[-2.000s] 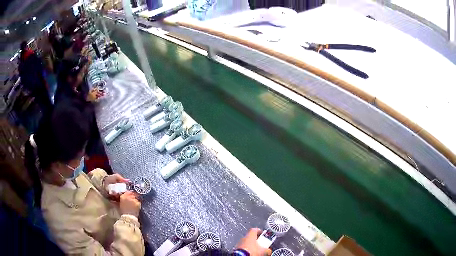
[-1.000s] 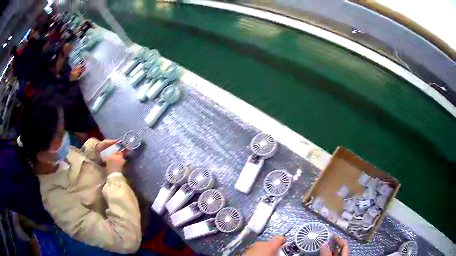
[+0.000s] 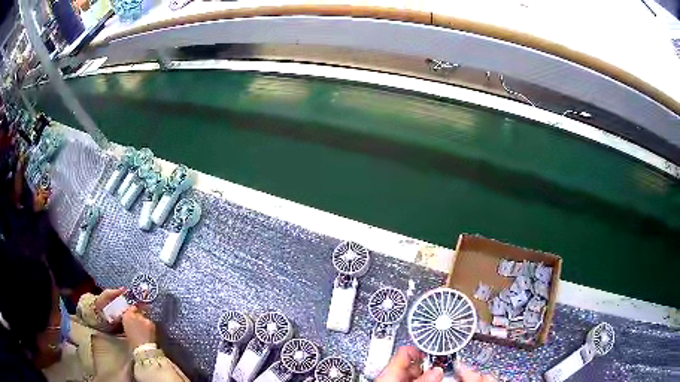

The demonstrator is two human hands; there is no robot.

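A white handheld fan is held upright at the bottom edge, its round grille facing me. My left hand grips it low on the left, at the neck. My right hand is on its lower right side, mostly cut off by the bottom edge; whether it holds a small part cannot be seen. The fan's handle is hidden or out of frame. Other white fans lie on the bubble wrap to the left, several of them in a slanted row. An open cardboard box with small pale parts stands behind and right of my hands.
A single white fan lies at the right. Mint green fans lie at the far left. A neighbouring worker's hands hold a white fan at the left. The green belt runs beyond the bench, with a white-topped shelf behind it.
The view has swung right and up since one second ago. The fan has risen between my hands and shows more fully. The box and fans on the bench appear unmoved.
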